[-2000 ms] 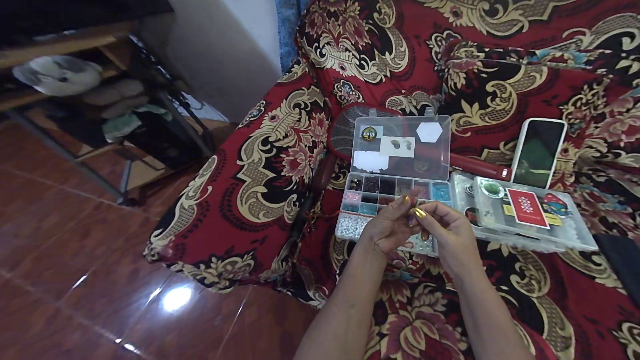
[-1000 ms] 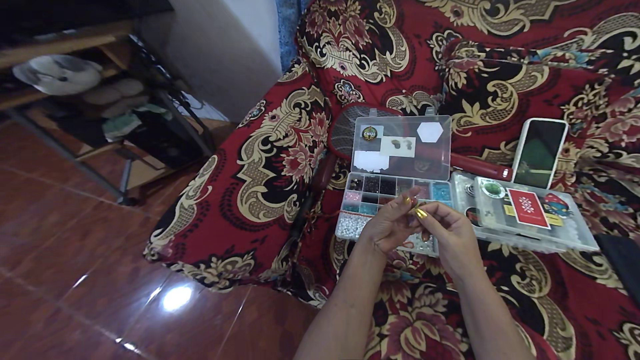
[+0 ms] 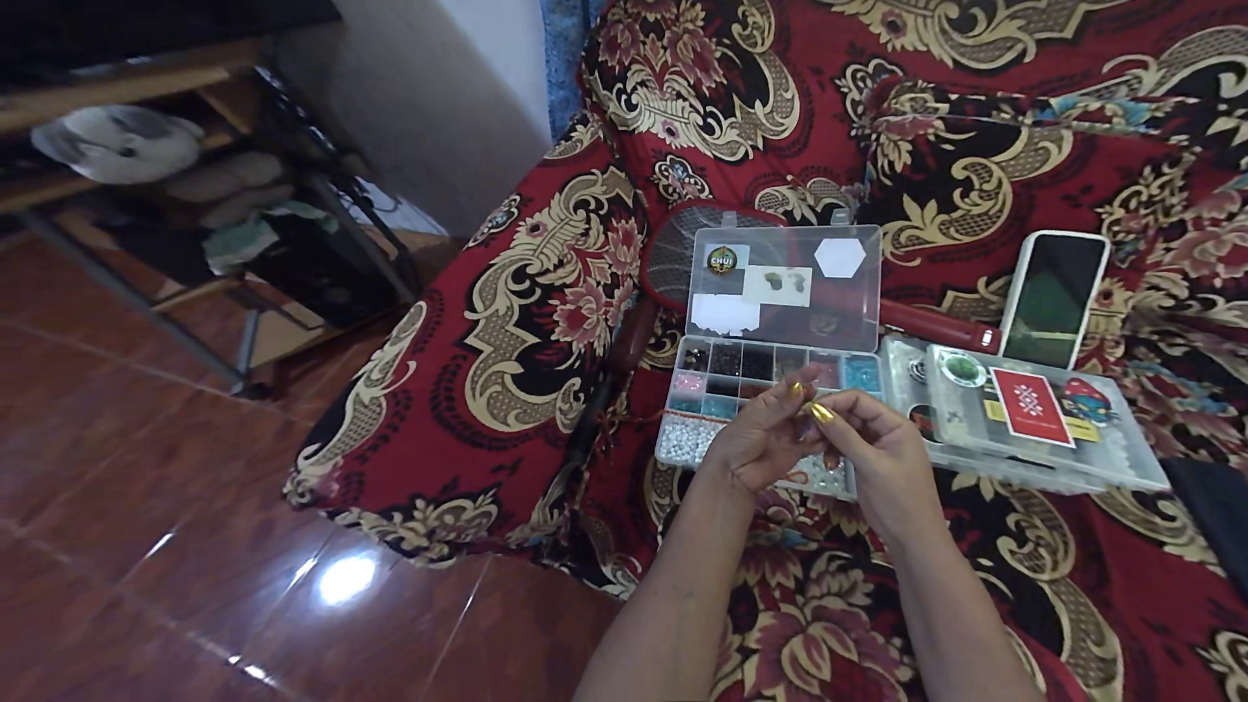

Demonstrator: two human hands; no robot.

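Observation:
My left hand (image 3: 765, 436) and my right hand (image 3: 871, 450) meet over the front of an open plastic bead organizer (image 3: 682, 400), fingertips pinched close together. Something small and thin seems to be between them, too small to make out. An orange-red cord (image 3: 639, 417) runs across the organizer's left part toward my left hand. The compartments hold white beads (image 3: 686, 439), black beads (image 3: 758, 361), pink beads (image 3: 688, 383) and turquoise beads (image 3: 862, 372). The clear lid (image 3: 785, 283) stands raised behind, with stickers on it.
Closed clear plastic cases (image 3: 1121, 453) with stickers lie to the right; a smartphone in a white case (image 3: 1053, 297) leans behind them. An electric mosquito racket (image 3: 941, 325) lies behind the organizer. Everything rests on a patterned sofa cover (image 3: 517, 361). A shelf unit (image 3: 146, 190) stands left.

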